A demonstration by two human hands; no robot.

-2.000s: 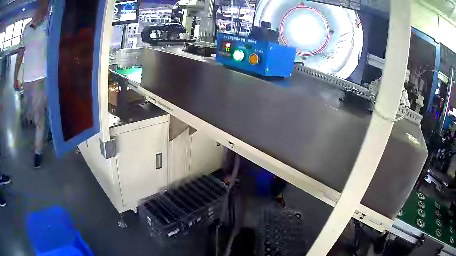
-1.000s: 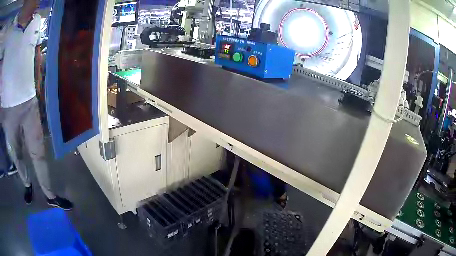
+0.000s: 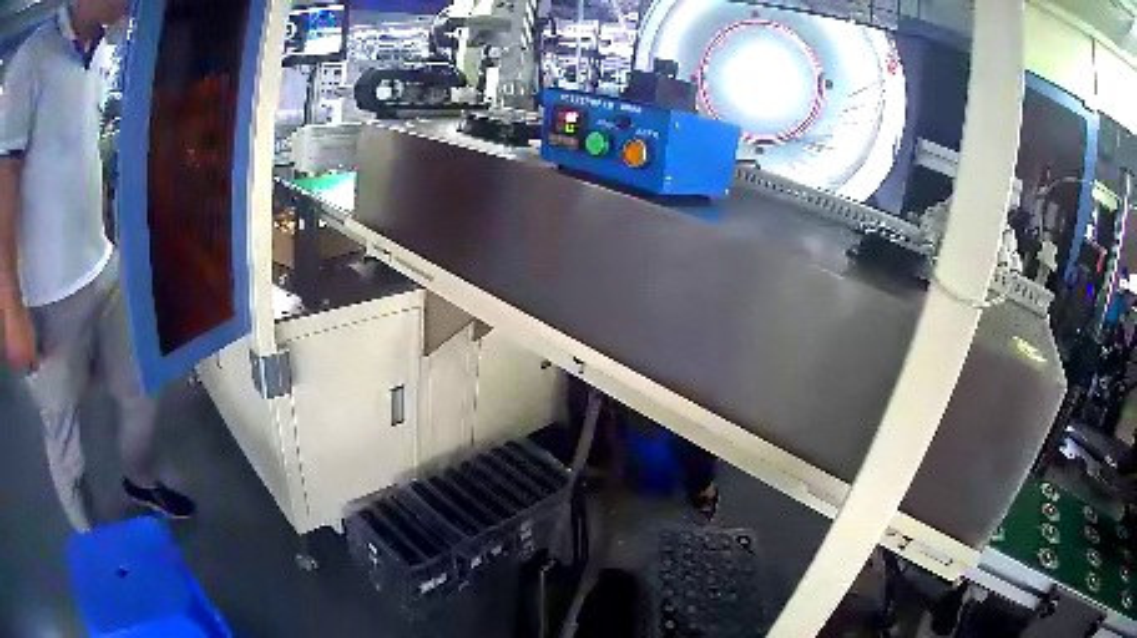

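Neither of my hands is in view. Nearest in front of me is a long grey metal hood (image 3: pixel 698 299) over the line. A blue controller box (image 3: pixel 638 143) with a small red display, a green button and an orange button sits on it. A green conveyor belt (image 3: pixel 1070 538) with rows of small round parts shows at the lower right. A large monitor (image 3: pixel 860 125) behind the hood shows a bright disc with a red ring.
A cream frame post (image 3: pixel 916 361) slants across the right. A blue-framed door (image 3: pixel 200 187) and a standing person (image 3: pixel 62 199) are at left. A cream cabinet (image 3: pixel 349 399), a black slotted crate (image 3: pixel 455 517), a black pocket tray (image 3: pixel 707 580) and a blue stool (image 3: pixel 131 580) stand lower.
The person at left has come nearer and now stands partly behind the blue-framed door. The green button looked brightly lit in the oldest frame and is dimmer now. The camera view has barely shifted.
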